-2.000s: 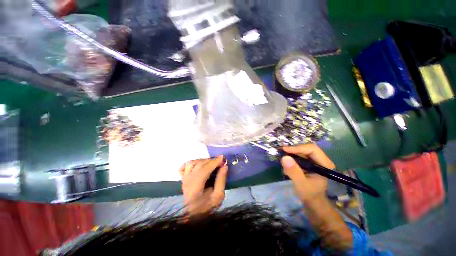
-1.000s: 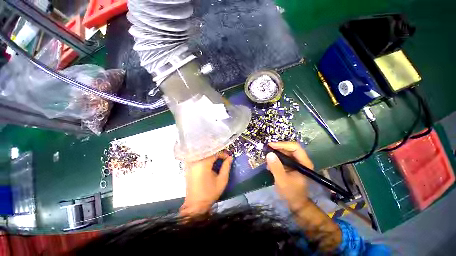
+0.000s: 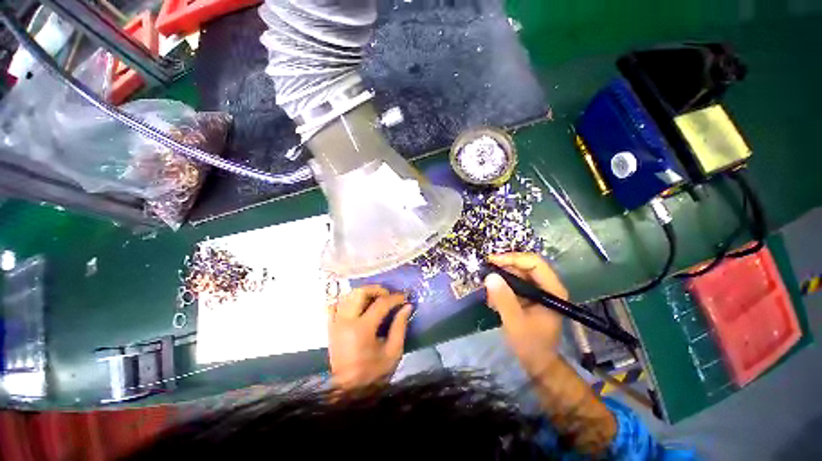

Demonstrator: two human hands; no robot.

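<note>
My right hand (image 3: 530, 302) holds the black soldering iron (image 3: 563, 307) like a pen, its tip pointing left at the near edge of the heap of small components (image 3: 496, 221). My left hand (image 3: 368, 335) rests at the near edge of the purple-blue mat (image 3: 422, 311), just below the clear fume hood (image 3: 379, 216). Its thumb and fingertips are close together around something dark; whether they grip a part cannot be told. A pile of coppery rings (image 3: 219, 277) lies on the white sheet (image 3: 270, 320) to the left.
A round tin (image 3: 483, 157) stands behind the components, with tweezers (image 3: 577, 221) to their right. The blue station (image 3: 631, 149) and yellow sponge (image 3: 712, 138) are far right. A solder reel holder (image 3: 135, 367) is at near left. A red tray (image 3: 744, 311) lies lower right; a ring bag (image 3: 171, 162) upper left.
The view has swung since the oldest frame, showing more of the hose and trays. My left hand's fingers have shifted slightly; my right hand still holds the iron.
</note>
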